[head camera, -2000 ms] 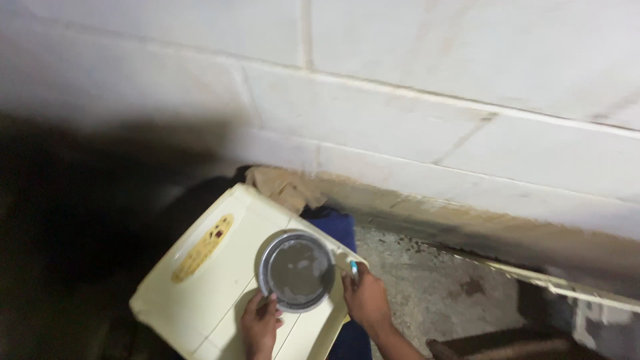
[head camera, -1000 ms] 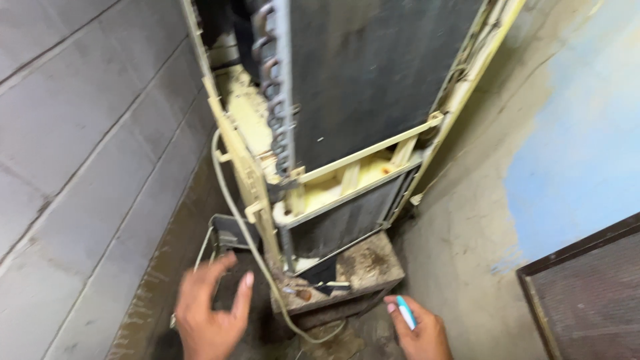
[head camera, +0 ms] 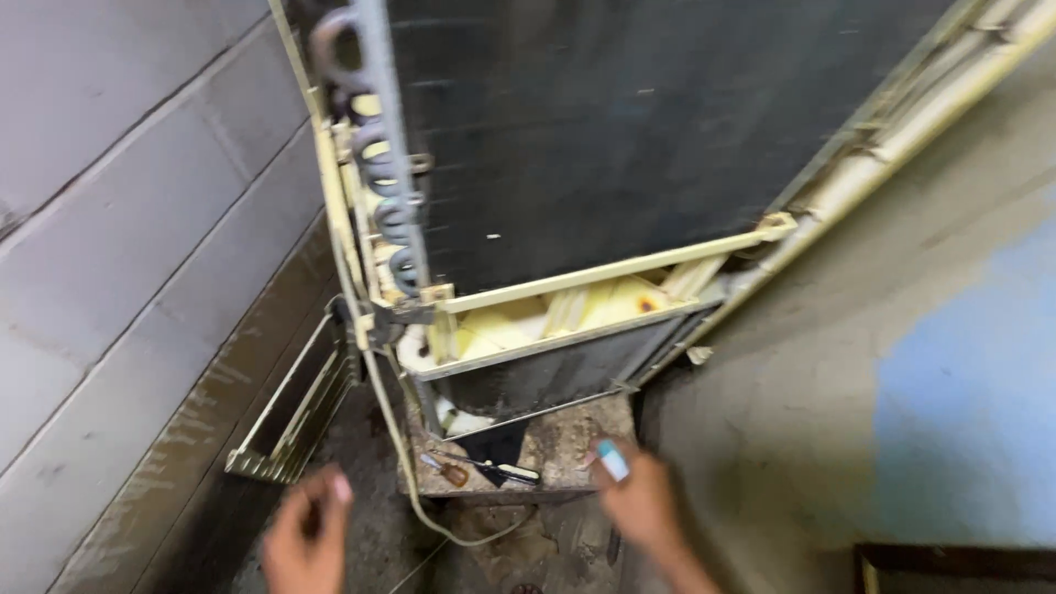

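Note:
My left hand [head camera: 307,528] is at the lower left, fingers apart, holding nothing. My right hand [head camera: 639,495], lower right of centre, grips a small teal and white object [head camera: 612,459] whose kind I cannot tell. Ahead stands an opened air conditioner with a dark finned coil [head camera: 627,132] and bent tubes [head camera: 394,219] along its left side. Its lower part rests on a dirty block [head camera: 569,437]. On that block, between my hands, lie a screwdriver with an amber handle [head camera: 452,473] and one with a black and pale handle [head camera: 516,473], close to a dark cloth-like piece [head camera: 505,441].
A pale cable [head camera: 396,429] hangs from the unit and loops to the floor. Left of the unit, a slatted grille [head camera: 289,412] leans near the grey block wall [head camera: 157,272]. A blue-patched wall [head camera: 965,388] rises at right, with a dark-framed object [head camera: 957,561] in the lower corner.
The view has swung from a cream panel and round metal container to the opened unit. Two seconds ago my left hand touched that container; now it is empty. The teal object stays in my right hand.

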